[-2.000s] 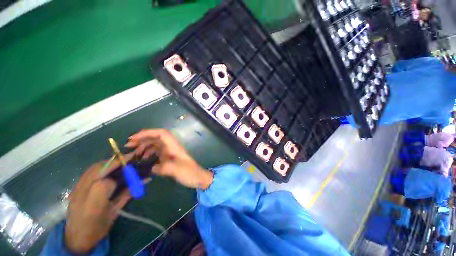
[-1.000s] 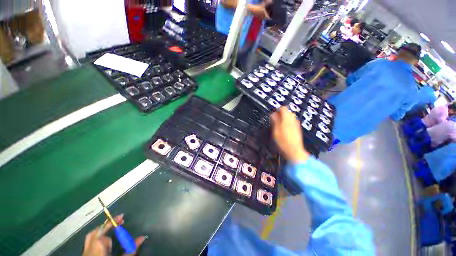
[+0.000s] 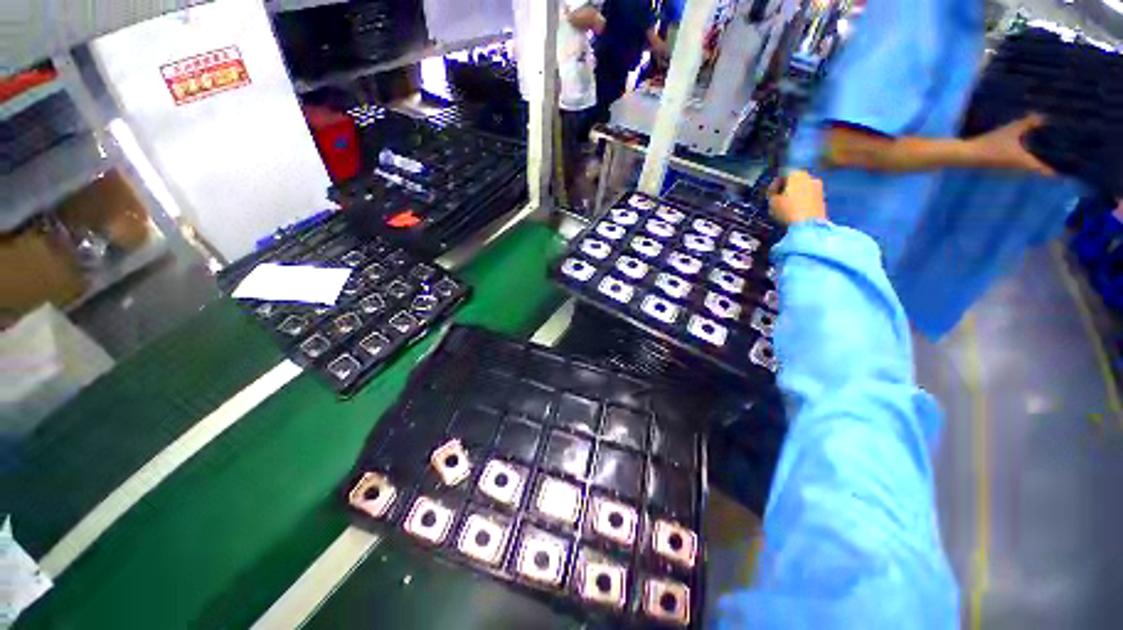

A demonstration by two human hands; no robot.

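Observation:
My right hand [image 3: 800, 197] is stretched forward at the far right edge of a black tray [image 3: 594, 293] full of silvery watch cases [image 3: 708, 327]. Its fingers look curled, and whether they hold anything is hidden. My sleeve covers the right side of that tray. A nearer black grid tray [image 3: 493, 357] lies across the belt edge and holds rose-gold watch cases [image 3: 542, 558] with dark round centres in its near pockets; its far pockets are empty. One case [image 3: 451, 463] sits tilted. My left hand is out of the picture.
A person in a blue smock [image 3: 899, 135] stands close beyond my right hand, holding dark trays [image 3: 1059, 111]. A third tray [image 3: 339, 384] with a white sheet [image 3: 293, 284] lies across the green belt [image 3: 185, 498]. A pale post [image 3: 675, 99] rises behind.
My right hand has moved from over the silvery cases to the tray's far right edge. My left hand and the blue-handled tool have left view. A person now stands close at right.

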